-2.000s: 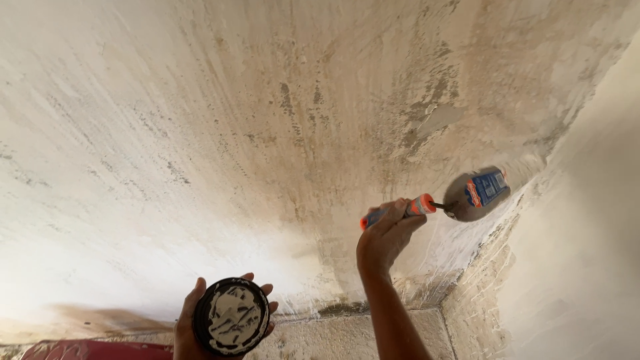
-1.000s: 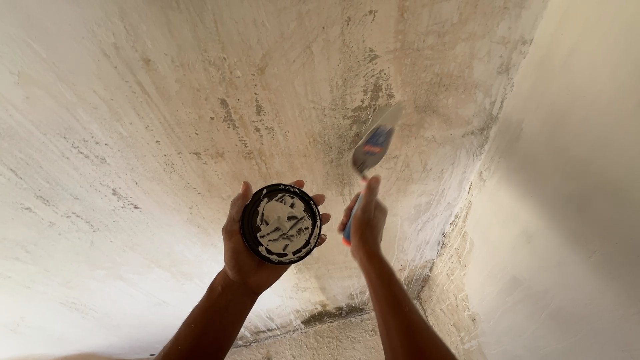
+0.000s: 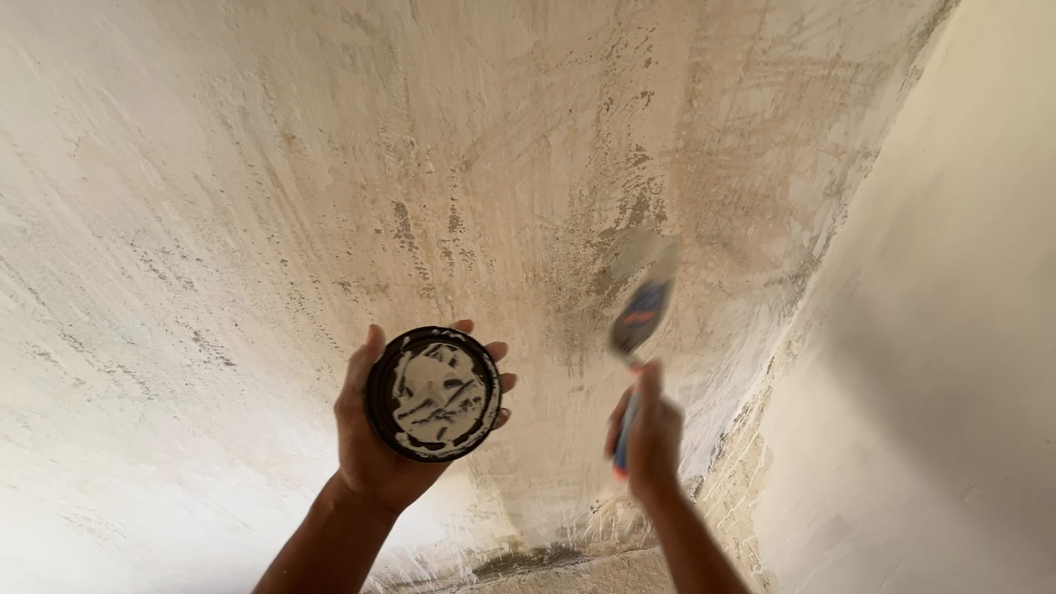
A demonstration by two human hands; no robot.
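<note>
My left hand [image 3: 371, 445] holds a round black lid [image 3: 377, 404] from below, its fingers curled around the rim. White putty [image 3: 437, 392] is smeared across the lid's face. To the right, my right hand [image 3: 656, 437] grips the blue and orange handle of a trowel [image 3: 639, 322]. The metal blade points up and bears a blue and red label; it is blurred by motion. Behind the blade is the patchy plastered wall [image 3: 511, 198]; whether the blade touches it I cannot tell. A grey damp-looking patch [image 3: 615, 276] lies beside the blade.
A smoother pale wall [image 3: 932, 330] meets the patchy one along a rough corner line [image 3: 792, 326] at the right. At the bottom, a rough ledge or surface [image 3: 610, 573] meets the patchy wall, with a dark stain along the join.
Two seconds ago the trowel was near the corner, farther from the lid; it and my right hand have since come closer to the lid. My left hand keeps hold of the lid. The view has shifted.
</note>
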